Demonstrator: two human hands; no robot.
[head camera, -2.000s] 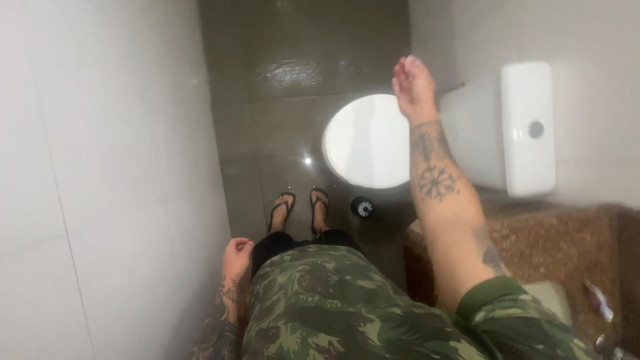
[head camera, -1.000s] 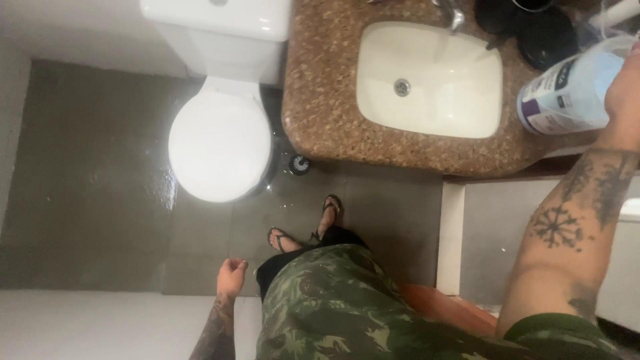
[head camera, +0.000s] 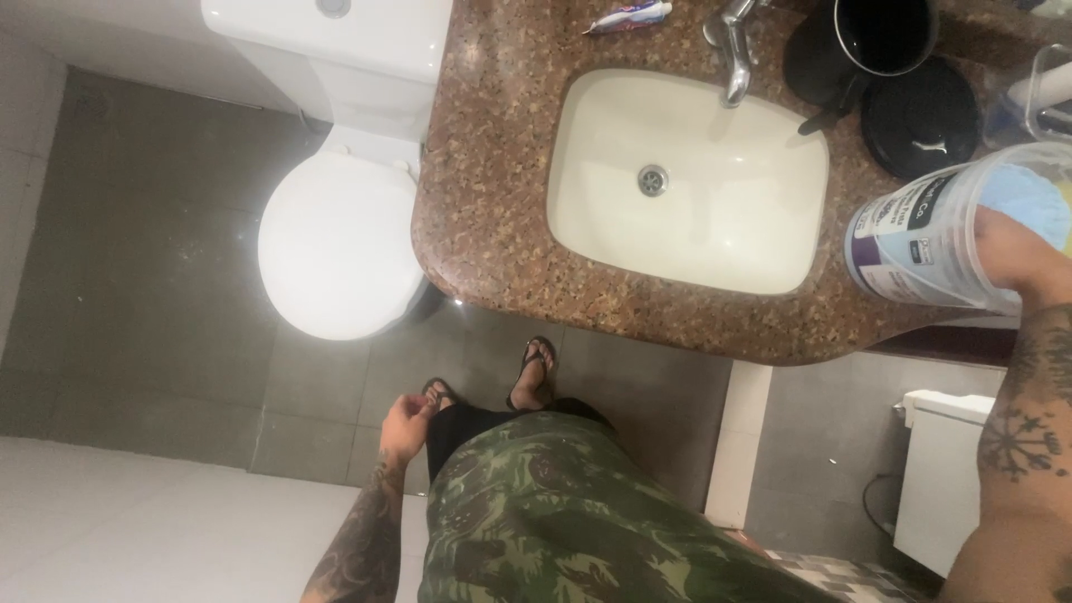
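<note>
My right hand (head camera: 1009, 255) reaches into the mouth of a clear plastic tub (head camera: 909, 239) with a printed label, tilted at the right end of the stone counter. Light blue material (head camera: 1026, 201) shows inside the tub beside the hand; the fingertips are hidden, so a grip cannot be told. My left hand (head camera: 406, 425) hangs low beside my dark shorts, fingers curled, with nothing visible in it. Left of the tub is a cream washbasin (head camera: 695, 201) with a chrome tap (head camera: 735, 54). A black mug-like vessel (head camera: 883, 38) and a round black lid (head camera: 919, 117) are behind the tub.
A brown granite counter (head camera: 494, 167) surrounds the basin and bears a toothpaste tube (head camera: 628, 17). To its left stands a white toilet with its lid (head camera: 335, 243) down. A white wall borders the lower left. A white appliance or cabinet (head camera: 946, 477) stands at the lower right.
The view has swung far to the right, from toilet to counter. My right hand, bare two seconds ago, is now in the tub's mouth. My left hand stays low by my side.
</note>
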